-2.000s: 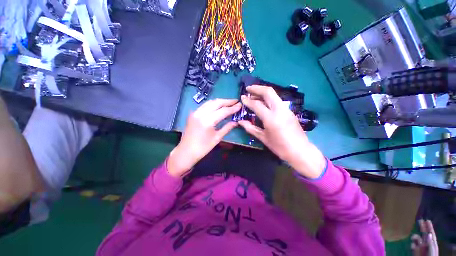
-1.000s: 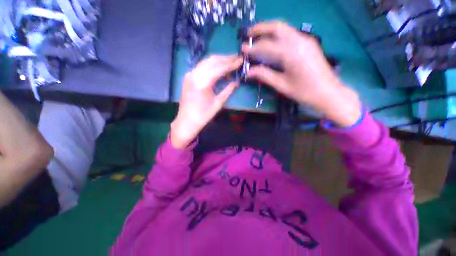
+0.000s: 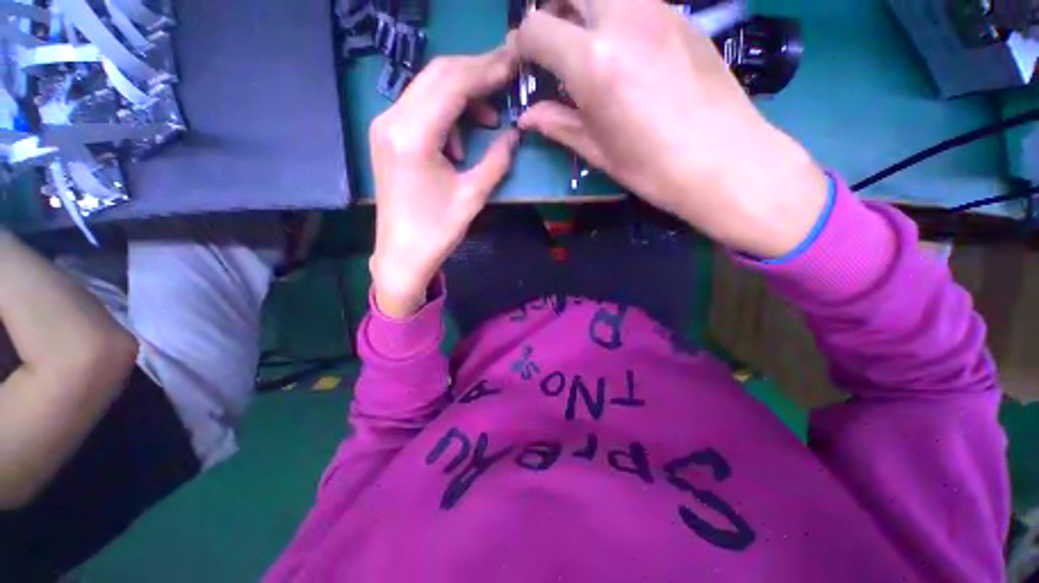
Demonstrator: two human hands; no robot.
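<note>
The black main unit (image 3: 766, 55) lies at the top of the view, its round black end showing to the right of my right hand. Its rest is mostly hidden behind that hand. My left hand (image 3: 439, 142) and my right hand (image 3: 632, 108) meet at a small dark bracket (image 3: 526, 89) near the table edge. Fingers of both hands grip it. A thin lead with a small pale end plug (image 3: 575, 179) hangs below it. Whether the bracket touches the unit cannot be told.
Small black parts (image 3: 399, 51) lie left of my hands. Ribbon cables (image 3: 86, 125) lie on the black mat (image 3: 262, 103). A metal screw feeder (image 3: 968, 46) and black cords (image 3: 929, 146) are at right. Another person's arm (image 3: 63, 353) is at lower left.
The view has tilted down toward my body, so the wire pile and round black parts have left the picture. My hands remain together at the bracket, and the plug now hangs below it.
</note>
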